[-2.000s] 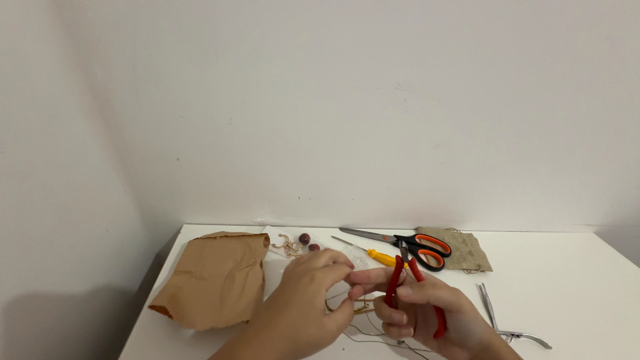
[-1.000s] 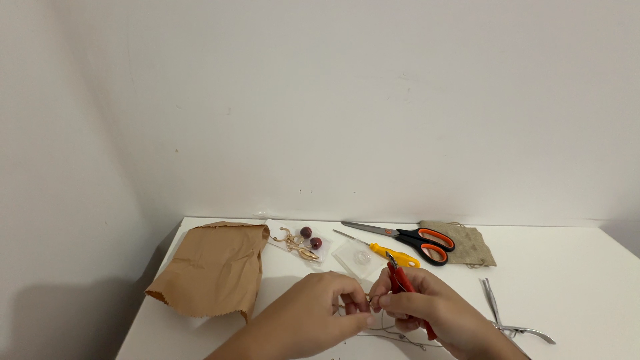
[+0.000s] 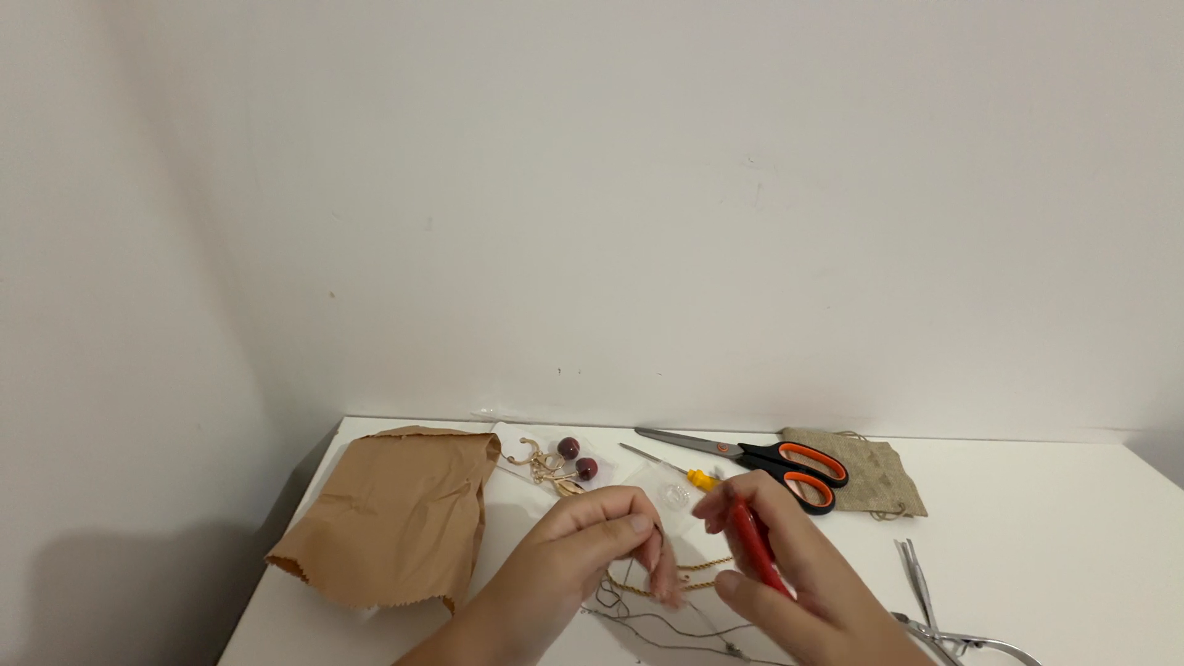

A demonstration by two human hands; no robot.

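My right hand point(image 3: 777, 564) holds red-handled pliers point(image 3: 757, 546), whose jaws are hidden. Just left of it is my left hand point(image 3: 601, 546), thumb and fingertips pinched together; whether something small sits between them cannot be told. Under and between the hands lie a gold twisted chain point(image 3: 708, 564) and a thin dark cord point(image 3: 666, 643) in loose loops. Behind the hands, a small clear plastic bag point(image 3: 673, 497) lies beside a screwdriver with a yellow handle point(image 3: 702, 479). Gold-coloured jewellery findings point(image 3: 546, 465) and two dark red beads point(image 3: 577, 460) rest near my left hand.
A brown paper bag point(image 3: 398, 518) lies at the left of the white table point(image 3: 1036, 518). Black and orange scissors point(image 3: 772, 460) touch a burlap pouch point(image 3: 869, 470) at the back. Metal pliers or cutters point(image 3: 934, 629) lie open at the right front.
My hands have moved apart from each other since one second ago. The red pliers remain in my right hand, and the gold chain shows more plainly between the hands.
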